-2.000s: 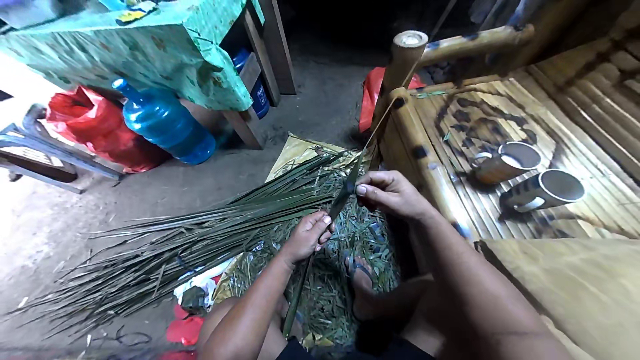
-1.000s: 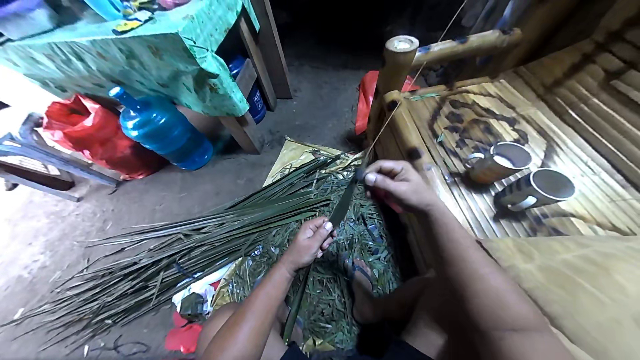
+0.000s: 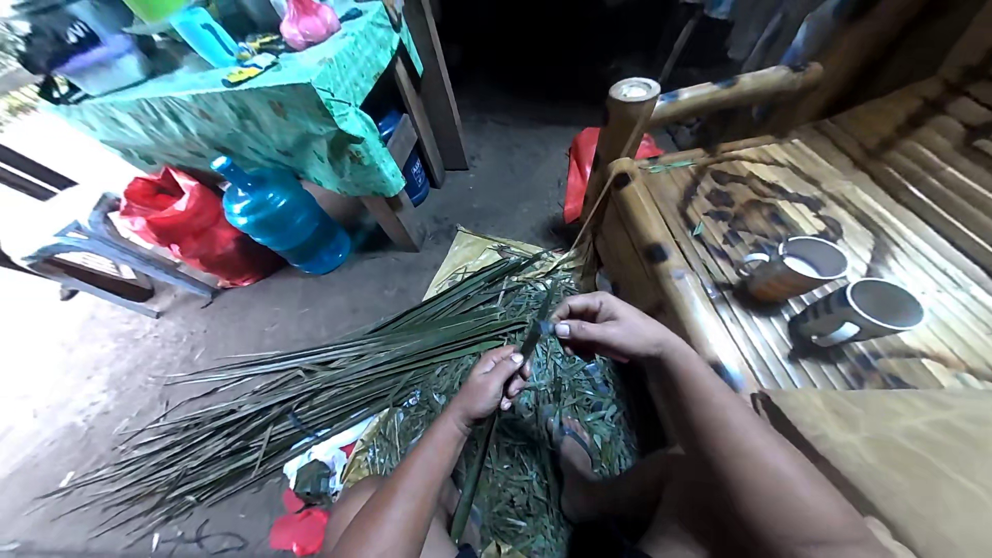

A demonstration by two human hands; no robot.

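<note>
My left hand (image 3: 490, 380) is closed around a long green palm leaf strip (image 3: 474, 484), which runs down between my legs and sticks up past my fist. Close above and to the right, my right hand (image 3: 608, 327) pinches something small and dark at the strip's edge between thumb and fingertips; what it is cannot be told. A thin pale fibre rises from near there toward the bamboo post. Under both hands lies a heap of shredded leaf bits (image 3: 511, 504), and a pile of long palm leaves (image 3: 310, 395) spreads to the left.
A bamboo bench (image 3: 697, 225) with two mugs, one a striped mug (image 3: 856, 314), stands at the right. At the upper left are a cloth-covered table (image 3: 341, 116), a blue water jug (image 3: 287, 221), a red plastic bag (image 3: 194, 225) and a grey chair (image 3: 139, 263).
My right hand has moved a little down, nearer my left hand, since one second ago. The thin fibre that stretched up past the bamboo post now hangs lower beside it.
</note>
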